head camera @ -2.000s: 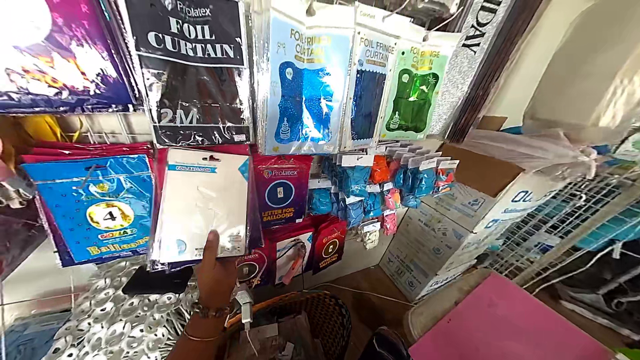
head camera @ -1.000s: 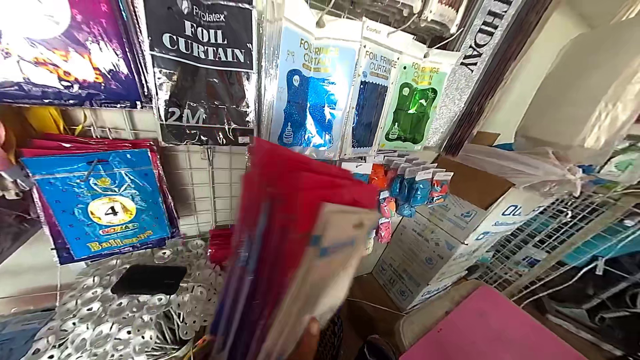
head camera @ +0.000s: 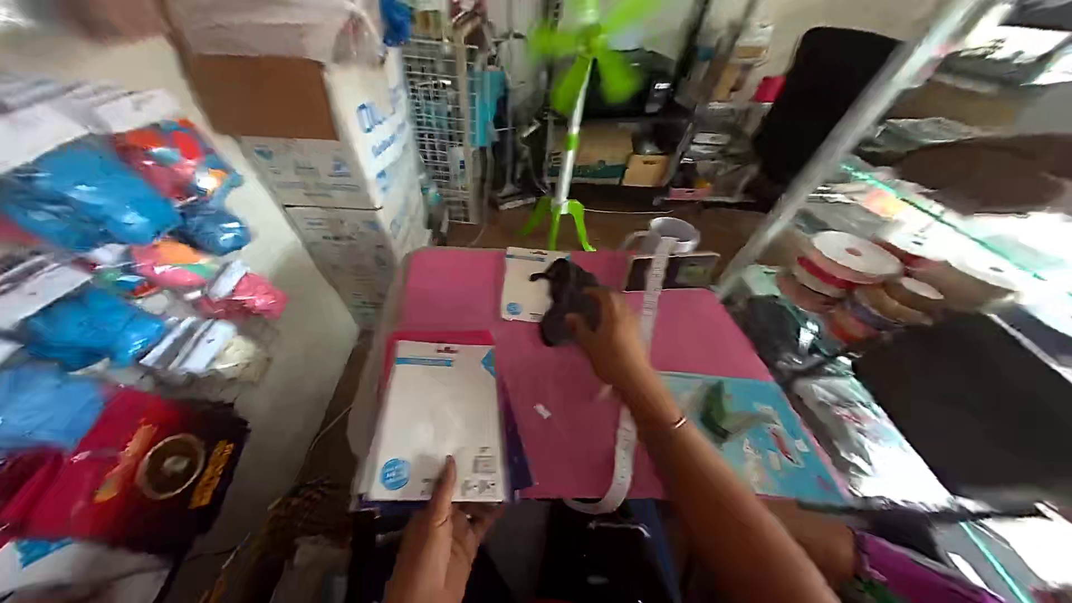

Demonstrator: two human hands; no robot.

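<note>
My left hand [head camera: 444,532] grips the near edge of a stack of flat packets [head camera: 440,419], a white one on top, at the left front of the pink table top [head camera: 569,419]. Farther back, my right hand [head camera: 615,335] has its fingers on a crumpled black item [head camera: 569,301], perhaps cloth or a bag. That item partly covers a smaller white packet [head camera: 521,289]. A white measuring tape [head camera: 651,310] runs down the table beside my right hand, its upper end by a white mug [head camera: 672,234].
Cardboard boxes [head camera: 360,142] stand behind left. Wall-hung balloon packets [head camera: 92,193] are at the left. A green fan [head camera: 586,50] stands beyond the table. A blue printed sheet [head camera: 754,427] lies at the right, near glass shelves with ribbon rolls [head camera: 854,255]. A person's purple sleeve [head camera: 913,569] shows lower right.
The view has swung right from the wall rack to the pink table. The packet stack, off the rack one second ago, now rests on the table. My right hand has come into view.
</note>
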